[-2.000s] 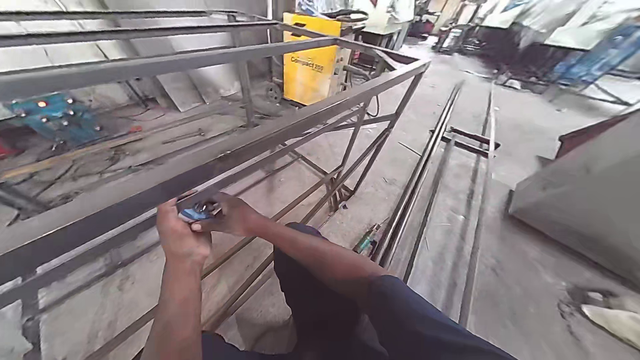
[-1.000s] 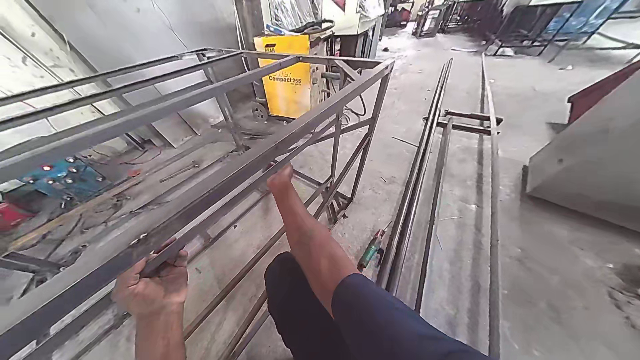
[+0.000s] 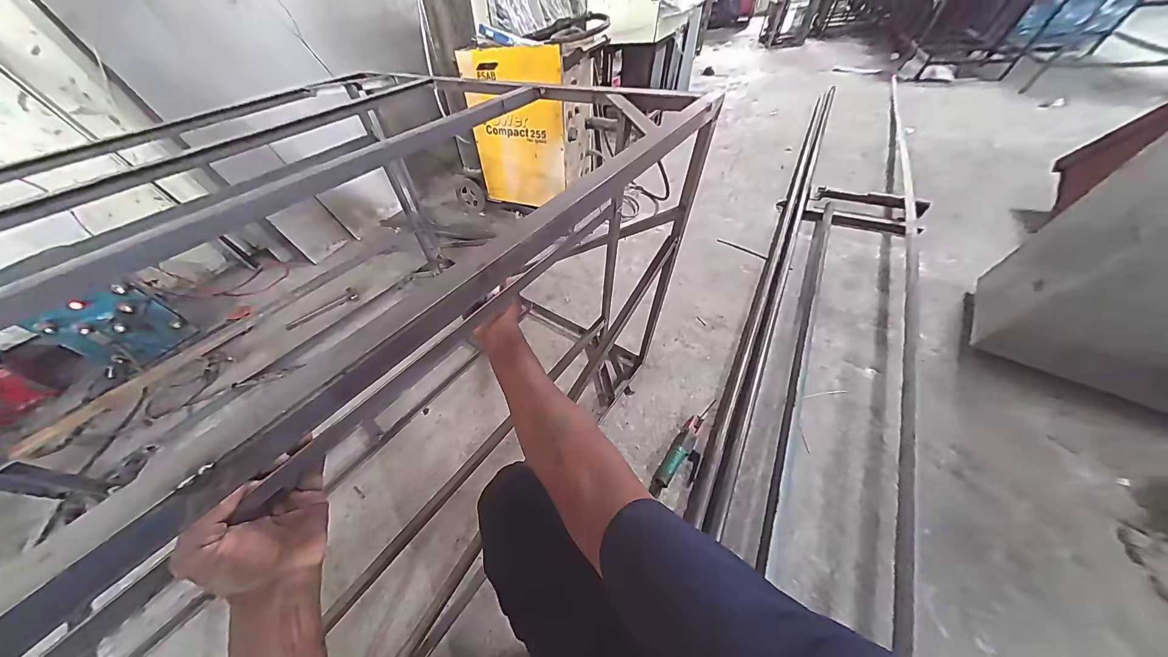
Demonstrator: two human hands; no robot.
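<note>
A long welded metal frame [image 3: 630,164] of square tubes runs from the lower left to the upper middle. Just under its near top rail lies a thinner metal bar [image 3: 392,388], slanting along the rail. My left hand [image 3: 260,538], palm up at the lower left, has its fingers curled around the near end of that bar. Further along, my right hand [image 3: 500,315] grips the bar from below, close to the rail; its fingertips are partly hidden behind the metal.
A yellow ESAB welding machine [image 3: 520,128] stands behind the frame. Long metal tubes [image 3: 776,274] lie on the floor at right, beside a green-handled tool [image 3: 675,456]. A teal device [image 3: 114,319] with knobs sits at left. A grey sheet-metal piece [image 3: 1086,274] stands at far right.
Two seconds ago my hands were together around a small blue thing, no longer visible. They have since moved apart, my right hand forward along the frame, and both now hold the bar.
</note>
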